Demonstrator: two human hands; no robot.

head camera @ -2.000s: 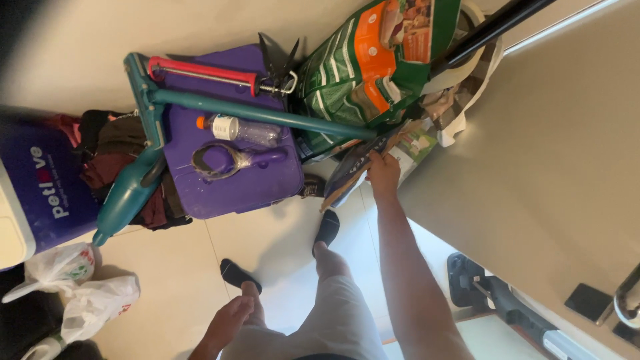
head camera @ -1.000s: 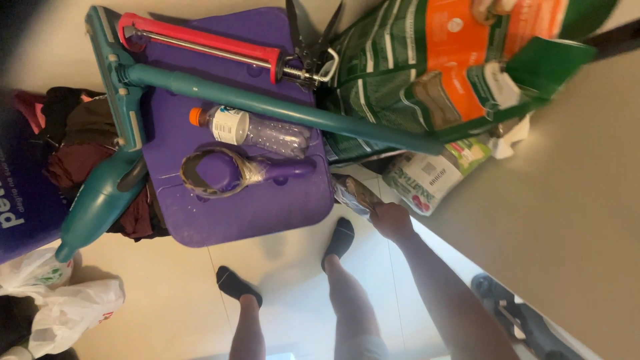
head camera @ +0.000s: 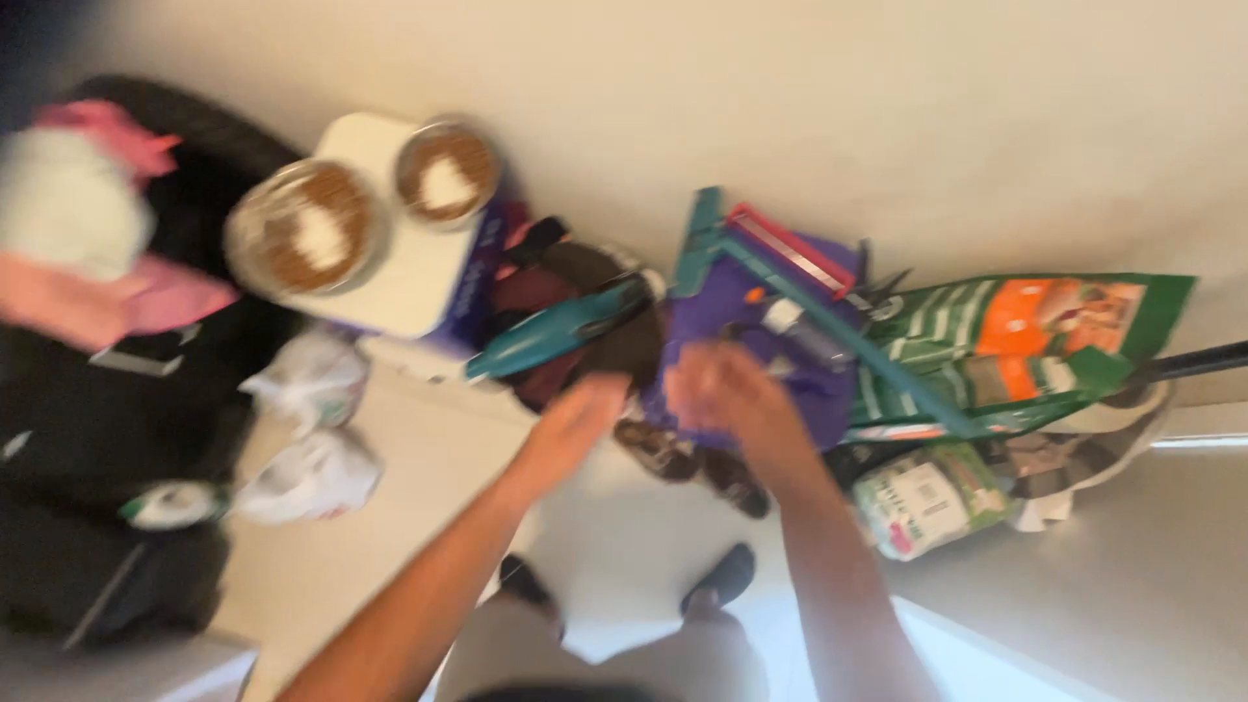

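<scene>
My left hand (head camera: 585, 400) is raised in front of the teal hand-held vacuum (head camera: 565, 327), with no object visible in it. Motion blurs my right hand (head camera: 717, 390), which is over the near left part of the purple box lid (head camera: 819, 405); whether its fingers hold anything is unclear. On the lid lie a red caulking gun (head camera: 790, 249) and a clear plastic bottle (head camera: 814, 336). A teal tube with a floor head (head camera: 699, 244) slants across them. My hand partly hides the round, taped purple-handled item (head camera: 733, 333). Patterned brown footwear (head camera: 658, 450) is on the floor below.
Two bowls of brown pellets (head camera: 317, 234) stand on a white-topped container (head camera: 390, 278) at left. White plastic bags (head camera: 312, 478) lie below it, beside black items with pink cloth (head camera: 107, 136). A green and orange sack (head camera: 1014, 341) and a smaller pack (head camera: 931, 502) are at right.
My right hand has moved from beside the green sack to over the purple lid, and the brownish item it held is no longer seen there. My left hand has come up. The view has shifted left.
</scene>
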